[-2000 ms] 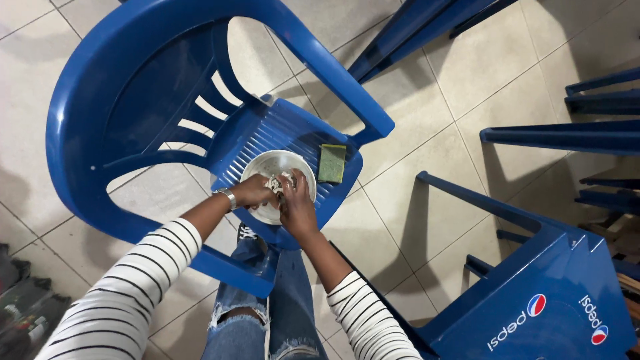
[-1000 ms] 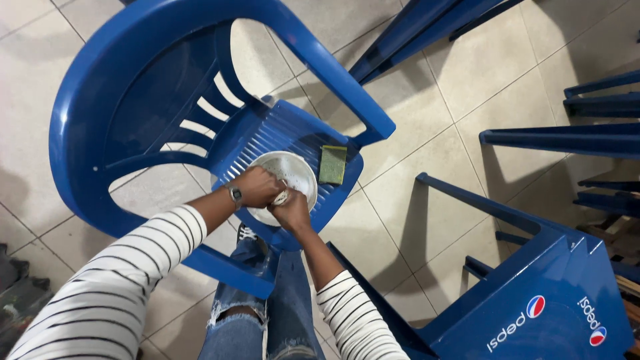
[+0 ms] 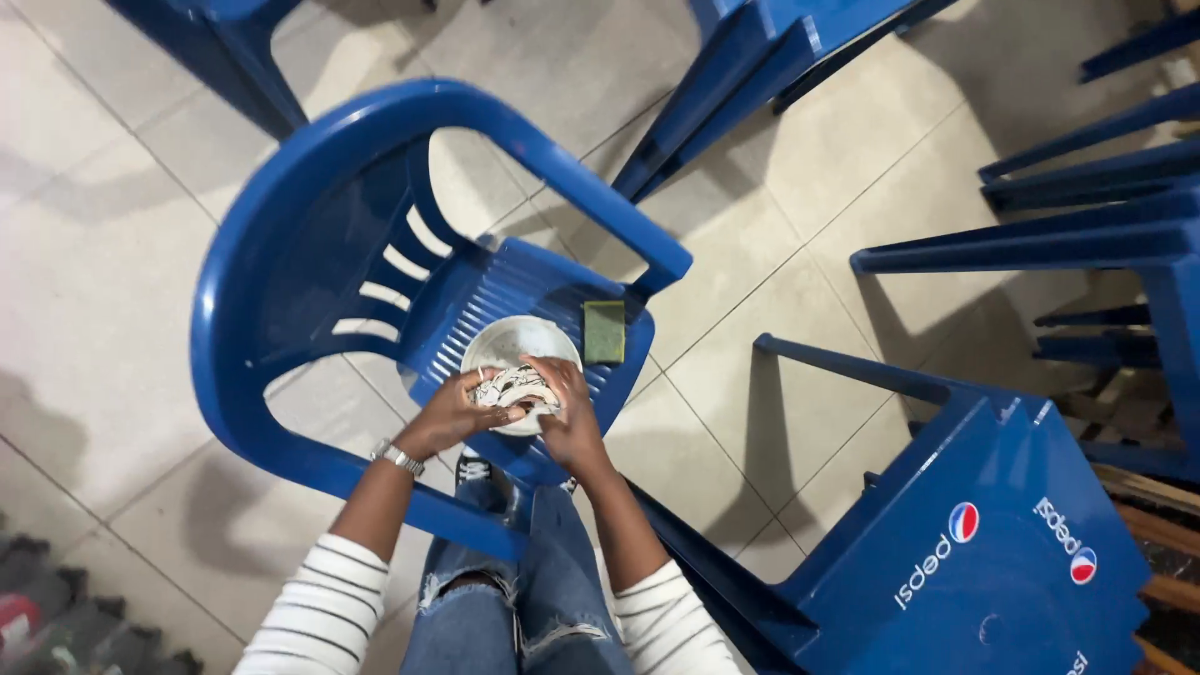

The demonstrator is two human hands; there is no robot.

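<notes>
A white bowl (image 3: 511, 339) rests on the seat of a blue plastic armchair (image 3: 234, 272). Above the bowl, my left hand (image 3: 459, 408) and my right hand (image 3: 570, 412) hold a bunched white cloth with dark markings (image 3: 520, 386) between them, fingers spread around its two sides. The cloth looks crumpled. Its underside and part of the bowl's inside are hidden by my hands. Right beside the bowl, on the seat, lies a green scouring sponge (image 3: 604, 332) with a yellow edge.
Stacked blue plastic tables with Pepsi logos (image 3: 975, 562) stand at the lower right. Blue furniture legs (image 3: 1022, 246) reach in from the right, and more blue furniture (image 3: 741, 84) is at the top. Light floor tiles (image 3: 750, 412) lie between them.
One second ago my hands were closed together over the bowl; now they are apart, with the cloth spread wider between them. The view has shifted, showing more floor above the chair.
</notes>
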